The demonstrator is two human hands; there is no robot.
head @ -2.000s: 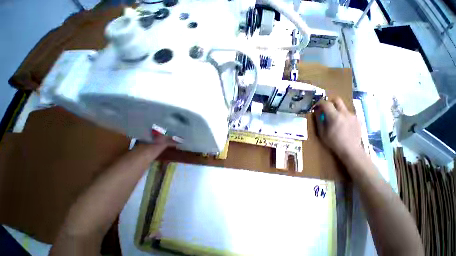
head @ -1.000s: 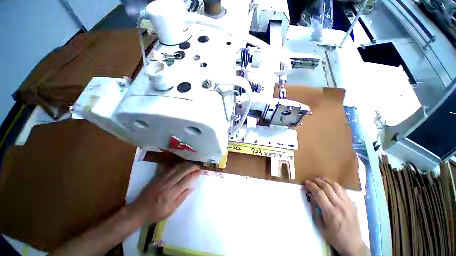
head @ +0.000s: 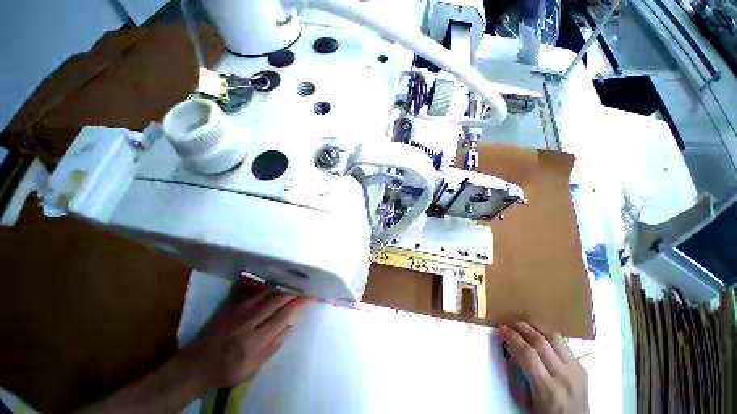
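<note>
A brown panel (head: 540, 259) lies flat under the presser clamp (head: 428, 265), which has a yellow marked bar. A white template sheet (head: 388, 364) lies along its near edge. My left hand (head: 246, 335) rests flat on the sheet's left part, fingertips at the edge beside the machine head (head: 242, 230), which partly hides them. My right hand (head: 549, 368) rests at the sheet's right corner, fingertips at the panel's near edge. A small turquoise tool part shows by its thumb; the rest is hidden. A darker brown strip shows behind the clamp's fork end.
Large brown panels (head: 89, 315) lie at the left, with a folded brown pile (head: 121, 81) behind. Many narrow brown strips (head: 687, 356) hang or stand at the lower right. A dark screen in a pale frame (head: 715, 242) is at the right edge.
Both hands came back from the machine's sides to the sheet's far edge, and stay there since a second ago. The sheet now meets the panel's near edge. The view has shifted closer.
</note>
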